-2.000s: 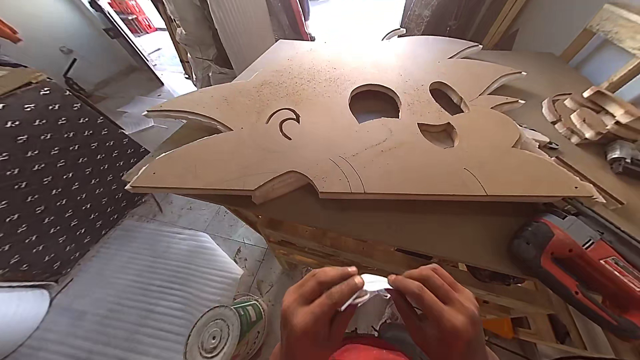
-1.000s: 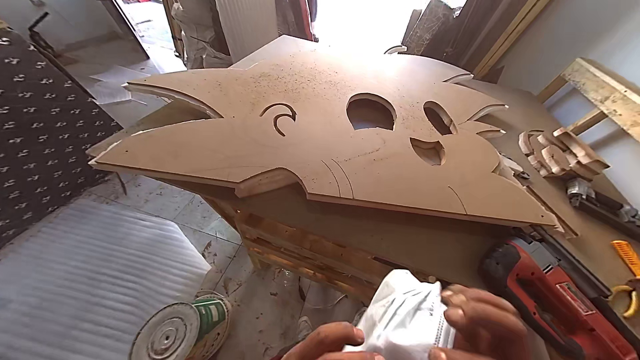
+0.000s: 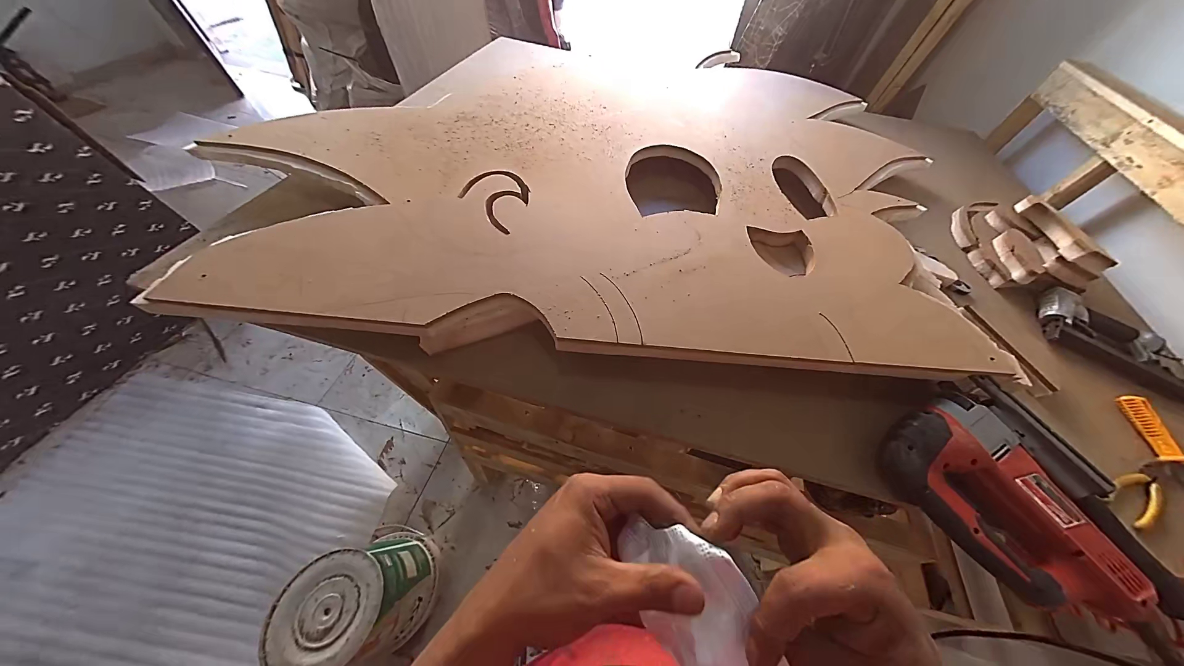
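Observation:
Low in the head view, my left hand [image 3: 610, 555] pinches a thin white bag or wrapper [image 3: 698, 583] between thumb and fingers. My right hand [image 3: 805, 564] grips the right side of the same white material, its fingers curled near the top edge. Beyond both hands lies a large cut-out wooden board [image 3: 518, 259] shaped like a cartoon face with spiky hair, with eye and mouth openings and dust on its surface. It rests on a worktable [image 3: 721, 402]. Whatever the white material contains is hidden.
At right lie a red and black power tool [image 3: 1027, 509], a nail gun [image 3: 1091, 333], orange-handled pliers [image 3: 1147, 430] and stacked curved wood pieces [image 3: 1027, 240]. A lidded bucket [image 3: 324, 610] stands lower left beside white foam sheeting [image 3: 194, 472] and a dark patterned panel [image 3: 65, 250].
The white material was small between my fingertips, then spread out wider one second ago; now it is bunched between both hands. The board and tools have not moved.

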